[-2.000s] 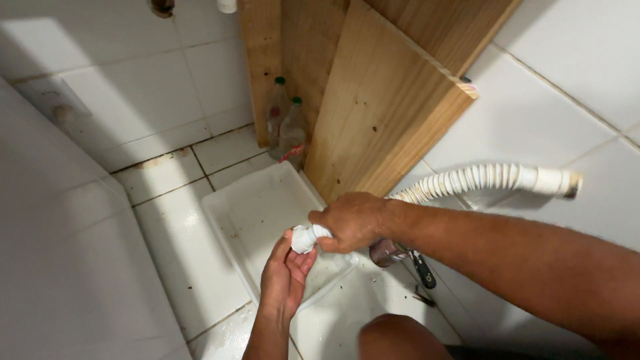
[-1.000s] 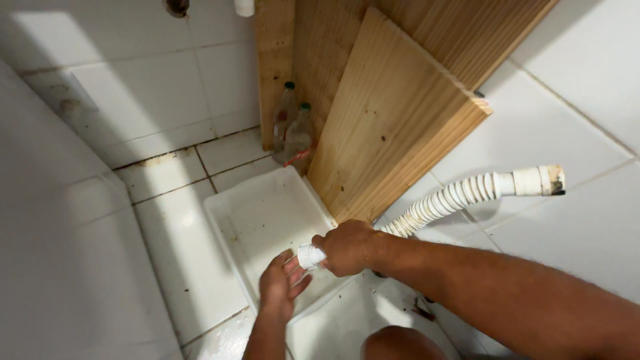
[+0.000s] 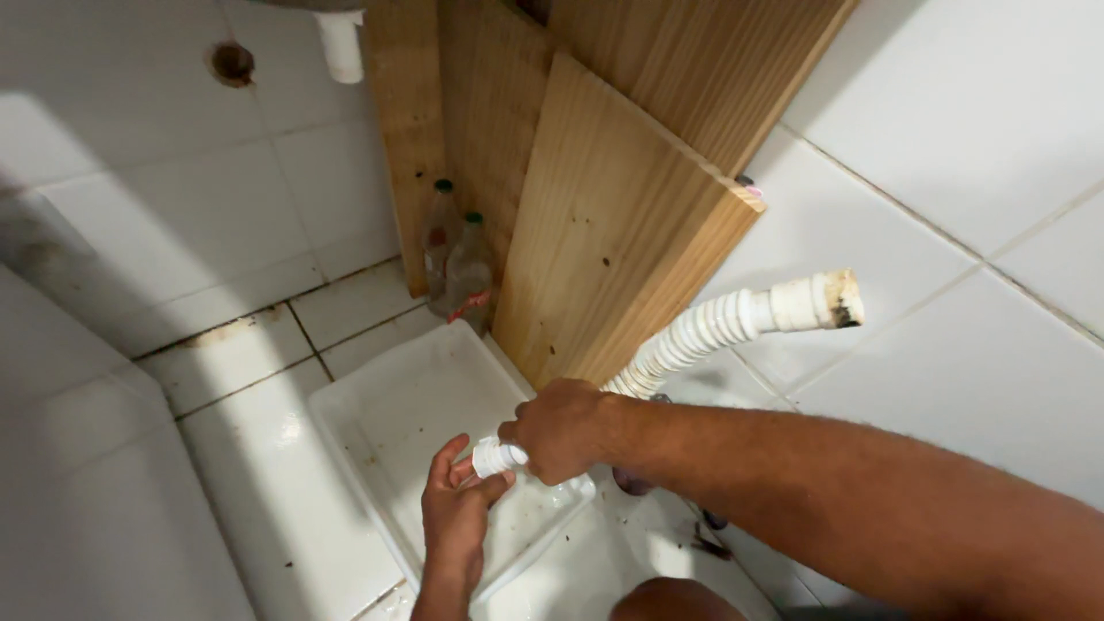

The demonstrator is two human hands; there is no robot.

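A white corrugated drain hose (image 3: 690,341) runs through my right hand (image 3: 561,431), which is closed around it near one end. The hose's other end, stained brown and black, sticks out to the right past the wrist. My left hand (image 3: 461,504) has its fingers and thumb around the white threaded end fitting (image 3: 496,457), just left of the right hand. Whether that fitting is joined to the hose is partly hidden by the right hand. Both hands are above a shallow white plastic tray (image 3: 397,371) on the tiled floor.
Wooden boards (image 3: 621,224) lean behind the tray. Two clear plastic bottles (image 3: 468,267) with green caps stand beside them. A white pipe stub (image 3: 342,52) hangs at the top, near a hole (image 3: 231,64) in the tiled wall. Dark small items (image 3: 711,543) lie on the floor at right.
The hose's stained end has swung, first rising a little at the right. Both hands have stayed together over the tray, at the white fitting. The view has shifted slightly.
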